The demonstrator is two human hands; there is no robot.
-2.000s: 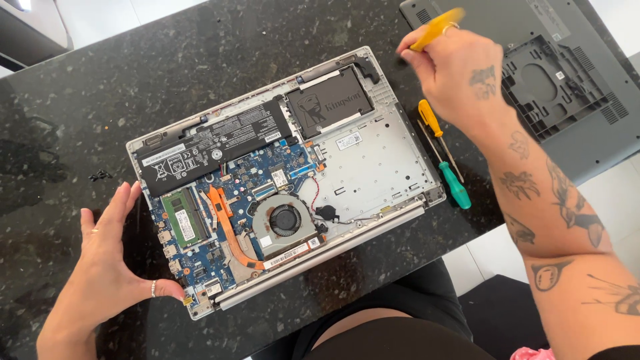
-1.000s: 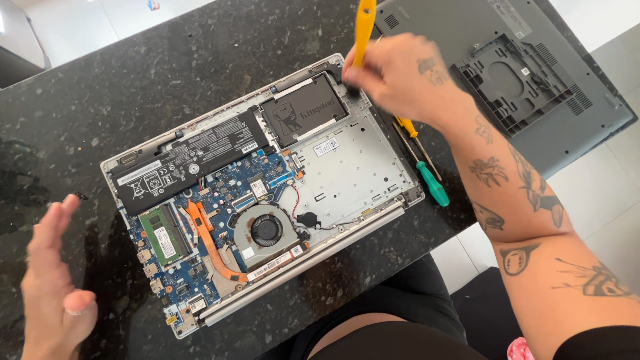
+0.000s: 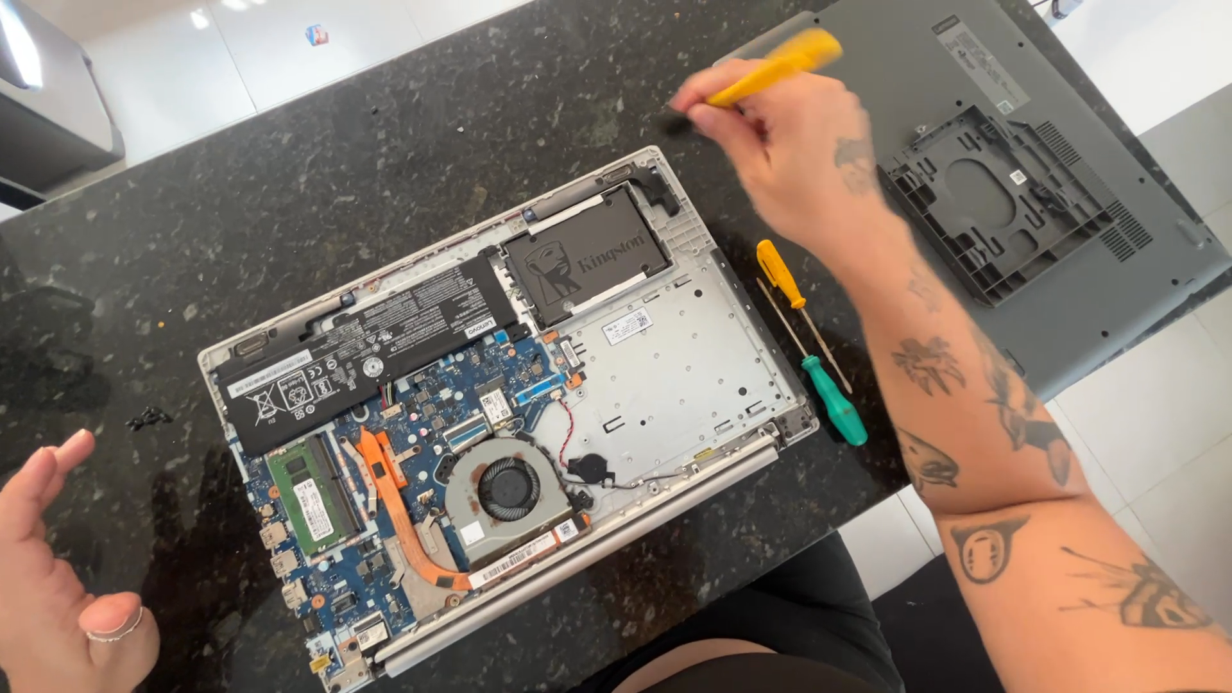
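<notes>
An opened laptop base [image 3: 674,356] lies on the dark stone counter. Its battery [image 3: 371,351], a Kingston solid-state drive [image 3: 587,252], a green memory module [image 3: 313,496], an orange-coloured heat pipe [image 3: 399,520] and a cooling fan [image 3: 508,489] are exposed. My right hand [image 3: 784,144] is closed around a brush with a yellow handle [image 3: 784,65], above the counter beyond the laptop's far right corner. Its dark tip is blurred. Off the laptop's left side, my left hand [image 3: 67,568] is raised with its fingers apart, holding nothing.
Right of the laptop lie a yellow-handled screwdriver [image 3: 782,274] and a green-handled screwdriver [image 3: 834,399]. A grey laptop bottom cover [image 3: 1088,106] with a black plastic drive-bay frame [image 3: 996,202] lies at the far right. Small black screws [image 3: 149,419] are heaped left of the laptop.
My left hand was at the laptop's left edge two seconds ago and is now off it. The brush was at the laptop's far right corner one second ago and is now beyond it.
</notes>
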